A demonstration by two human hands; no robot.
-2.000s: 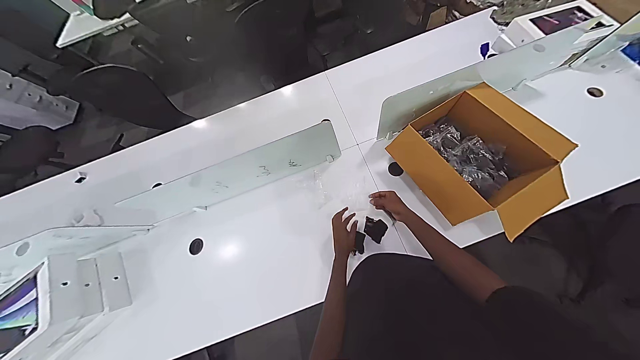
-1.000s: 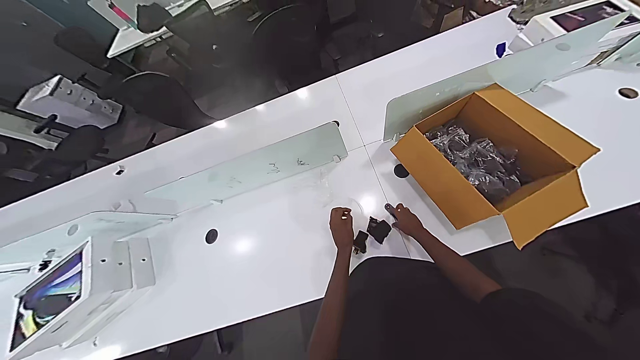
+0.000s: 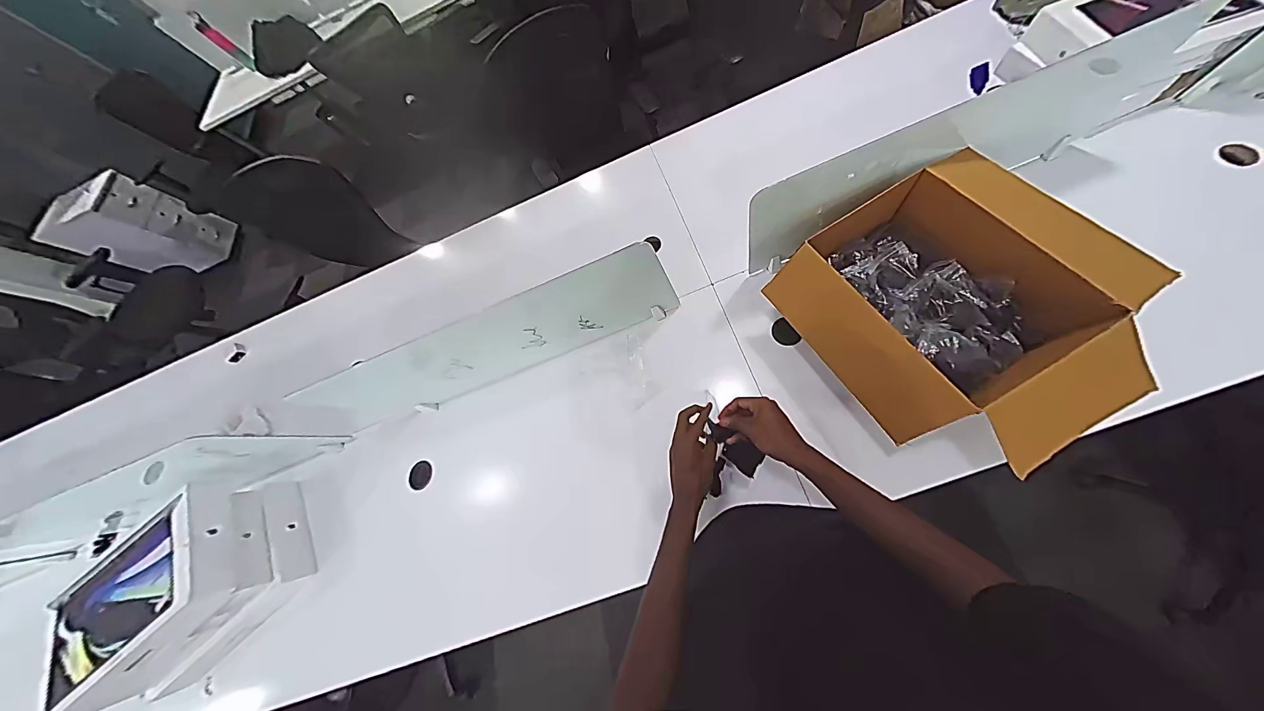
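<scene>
Over the white desk (image 3: 553, 533), close to its front edge, my left hand (image 3: 693, 449) and my right hand (image 3: 758, 425) meet around a small black item (image 3: 720, 432). The right fingers pinch it, and the left fingertips are at its other side; what it is cannot be told. Another black piece (image 3: 744, 457) lies just below the right hand, and a narrow dark piece (image 3: 717, 479) is beside the left palm. A faint clear plastic bag (image 3: 640, 365) lies on the desk beyond the hands.
An open cardboard box (image 3: 859, 346) holding dark items in clear plastic bags (image 3: 938, 306) stands at the right. Low glass partitions (image 3: 523, 331) run along the desk. White boxes (image 3: 227, 543) with a colourful printed face stand at the left. Dark chairs (image 3: 306, 207) are behind.
My hands, apart over the black pieces one second ago, have come together. A small black item is now between their fingers.
</scene>
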